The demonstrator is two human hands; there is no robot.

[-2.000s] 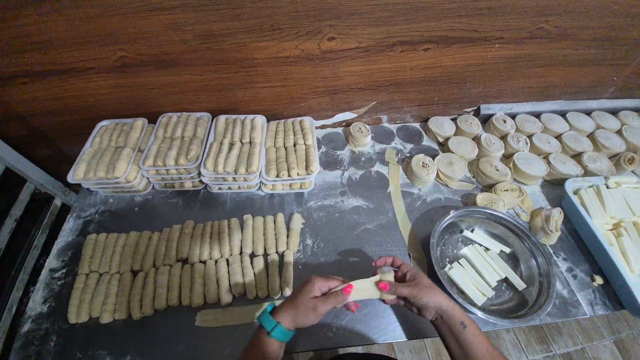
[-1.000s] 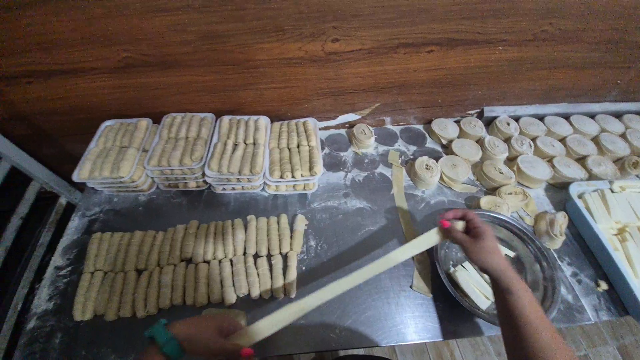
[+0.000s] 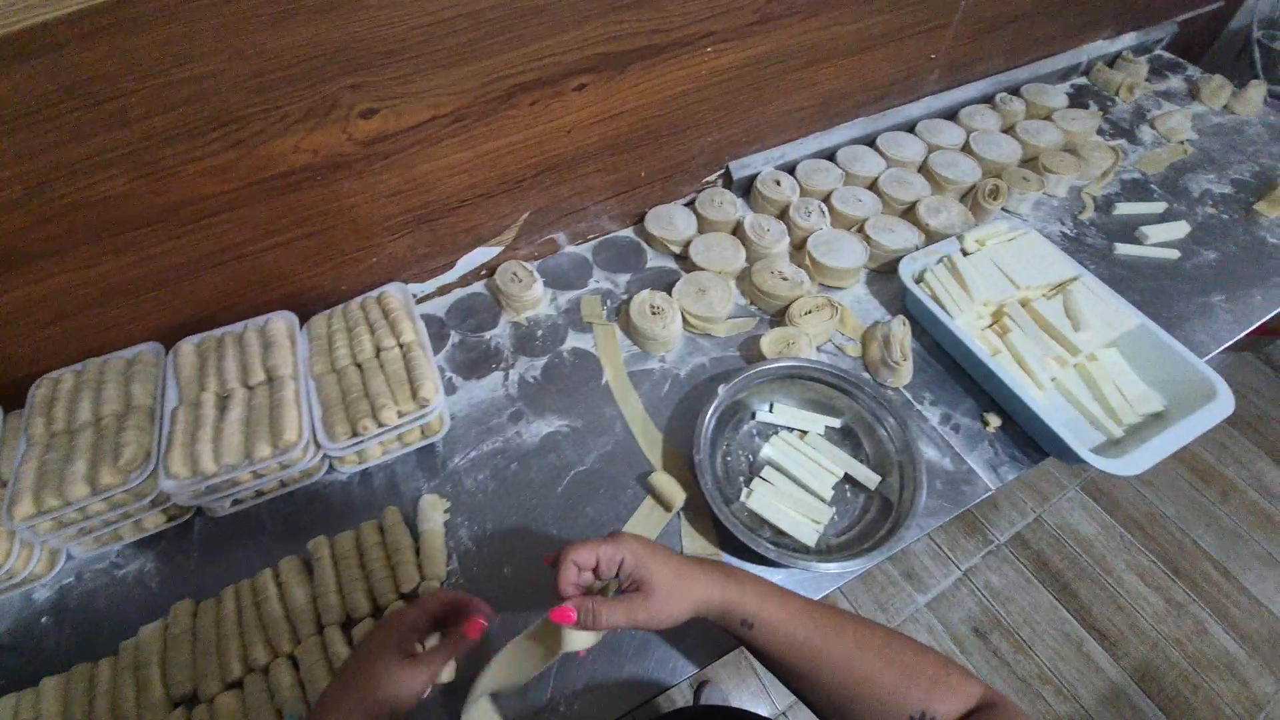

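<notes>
My right hand [image 3: 635,590] pinches a long dough strip [image 3: 520,655] between thumb and fingers; the strip hangs in a curve down to the left. Beyond that hand, a small dough roll [image 3: 667,490] lies at the end of a flat strip piece. My left hand [image 3: 410,650] hovers over the near end of the rows of wrapped dough sticks [image 3: 295,595]; whether its fingers hold anything is unclear. A steel bowl [image 3: 908,500] with white cheese-like sticks [image 3: 800,470] stands right of my right hand. Another dough strip [image 3: 625,395] lies flat left of the bowl.
Stacked trays [image 3: 375,370] of wrapped sticks stand at left. Coiled dough rolls [image 3: 835,255] line the back right beside a metal edge strip. A pale blue tub [image 3: 1170,440] of white sticks sits near the table's right edge. A wooden panel [image 3: 350,130] rises behind.
The strip stretched between both hands one second ago now hangs slack from my right hand, which has come down from beside the bowl. The view has swung to the right.
</notes>
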